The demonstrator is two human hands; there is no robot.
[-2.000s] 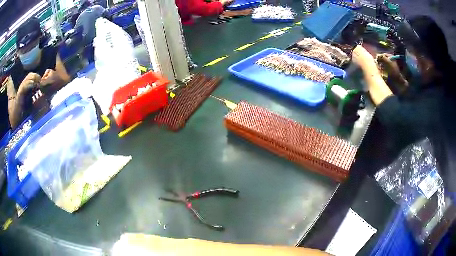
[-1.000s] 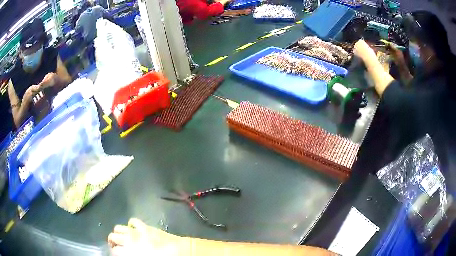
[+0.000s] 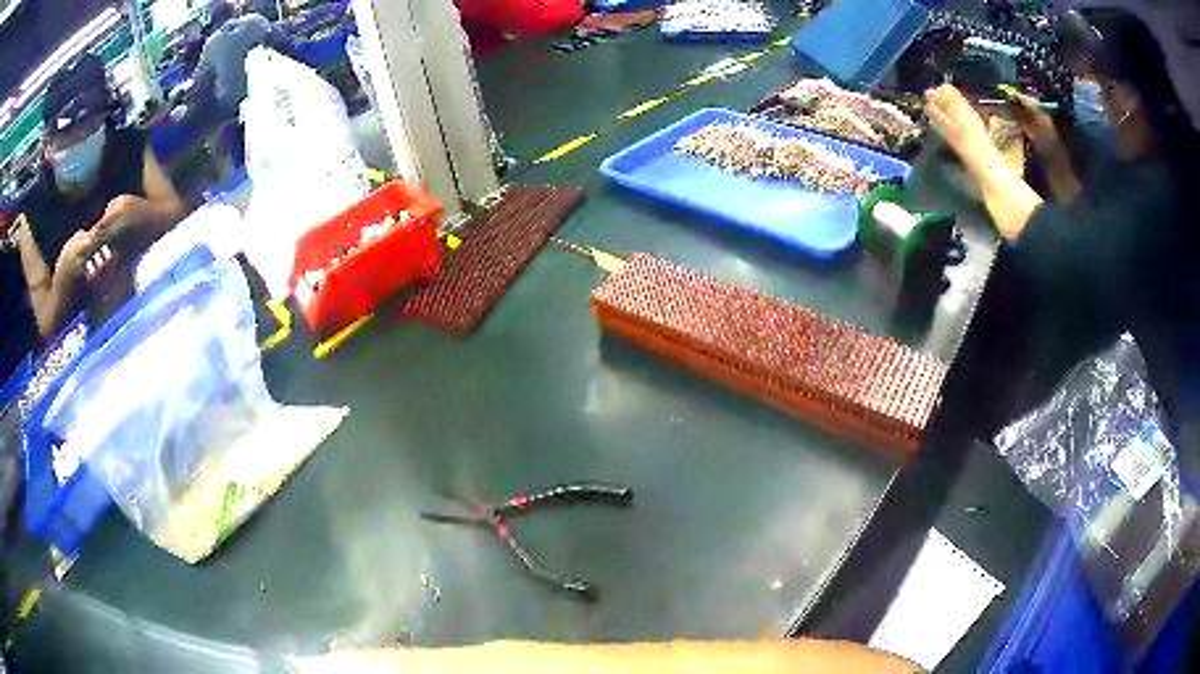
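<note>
Long-nose pliers lie spread on the dark green mat nearest in front of me, handles toward the right. My bare right arm crosses the bottom edge. Only a blurred upper strip of the arm and perhaps the back of my right hand shows; the fingers are cut off below. Whether it holds anything is hidden. My left hand is out of the picture. A few tiny bits lie on the mat between the pliers and the bottom edge.
Stacked jig plates lie beyond the pliers. A spare perforated plate lies beside a red parts bin. A clear plastic bag is at left, a large blue tray behind, white paper at right. Workers sit left and right.
My right hand came into view at lower left with fingers showing, then dropped back to the bottom edge. The pliers and plates stay in place. The neighbour at right moves their hands slightly.
</note>
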